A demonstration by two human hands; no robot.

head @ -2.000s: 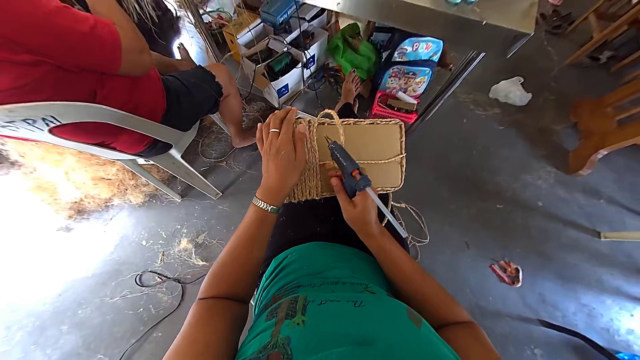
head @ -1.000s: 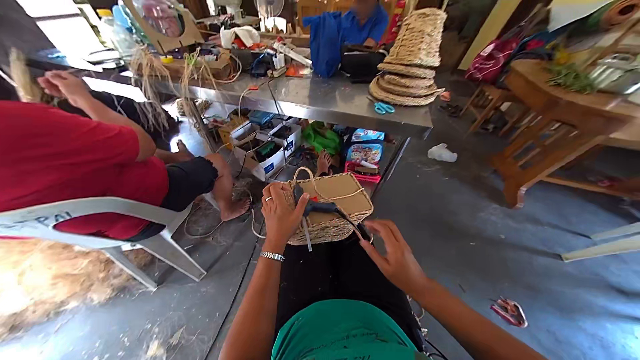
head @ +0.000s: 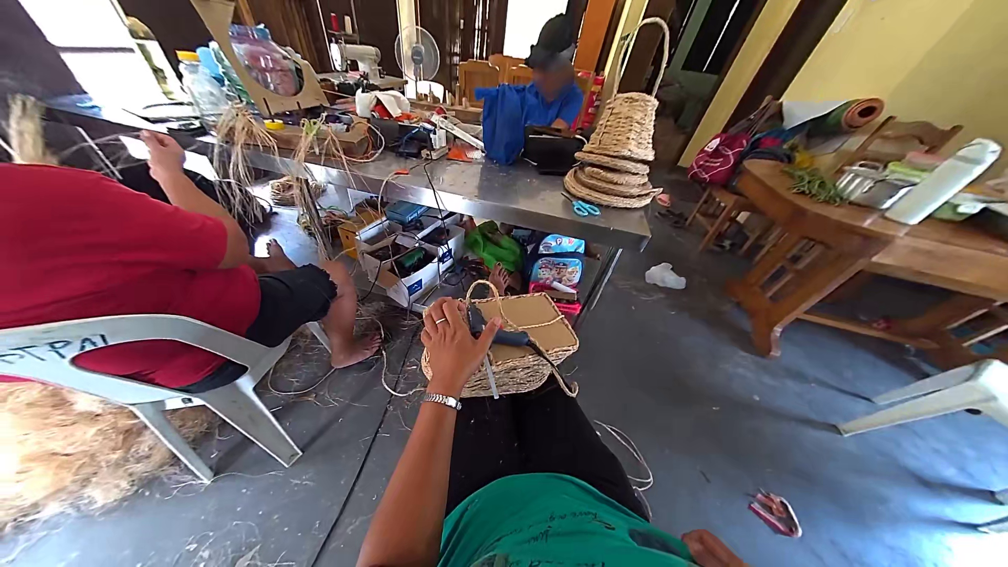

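Observation:
A woven natural-fibre box basket (head: 512, 374) rests on my lap, a flat cardboard panel on its upper face and a twisted rope loop at its far side. My left hand (head: 455, 346), wearing a ring and a bracelet, lies over the panel's left part. Its thumb and fingers are around a dark glue gun (head: 512, 338) lying across the basket, with a pale glue stick (head: 492, 378) pointing down and a black cord trailing right. Only part of my right hand or wrist (head: 709, 549) shows at the bottom edge, beside my green shirt; its fingers are hidden.
A metal table (head: 472, 185) ahead holds stacked woven pieces (head: 618, 150) and blue-handled scissors (head: 585, 208). A person in red sits in a white plastic chair (head: 236, 354) at left; another in blue sits beyond the table. A wooden table (head: 835, 201) stands right. Loose cord (head: 630, 457) lies on the floor.
My right hand held the glue gun two seconds ago, then was apart from it beside the basket; now it is down by my waist. My left hand has taken the gun. The view has tilted up.

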